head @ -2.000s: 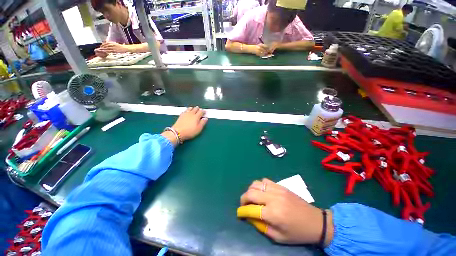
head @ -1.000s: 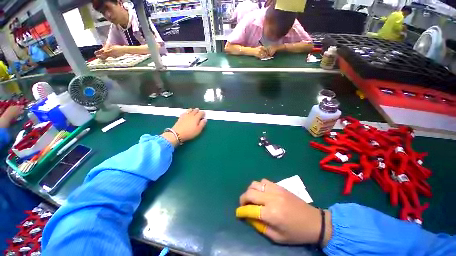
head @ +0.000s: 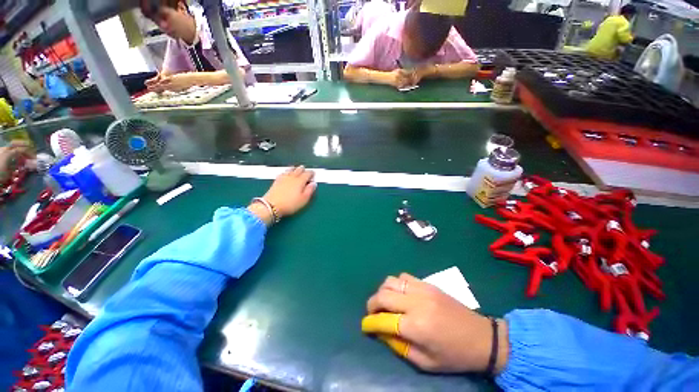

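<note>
My left hand (head: 290, 191) lies palm down near the white edge strip, with no object showing in it. My right hand (head: 429, 323) rests curled on the green mat, with yellow finger cots on the thumb side; its palm side is hidden, so I cannot tell whether it holds anything. A white wipe (head: 455, 286) lies just beyond it, partly covered by the hand. A small black-and-white part (head: 418, 226) lies alone on the mat between and beyond my hands. Red spring clamps (head: 586, 249) lie in a loose pile to the right.
A solvent bottle (head: 495, 179) stands behind the pile. At left are a phone (head: 101, 260), a green tray (head: 57, 256), a small fan (head: 142, 149) and clamped units (head: 47, 360) low down. The conveyor (head: 368, 138) carries small parts. Two people sit opposite; another person's hand shows far left.
The small parts on the conveyor have moved to the right. Another person's hand has come into view at the far left. My hands have stayed in place.
</note>
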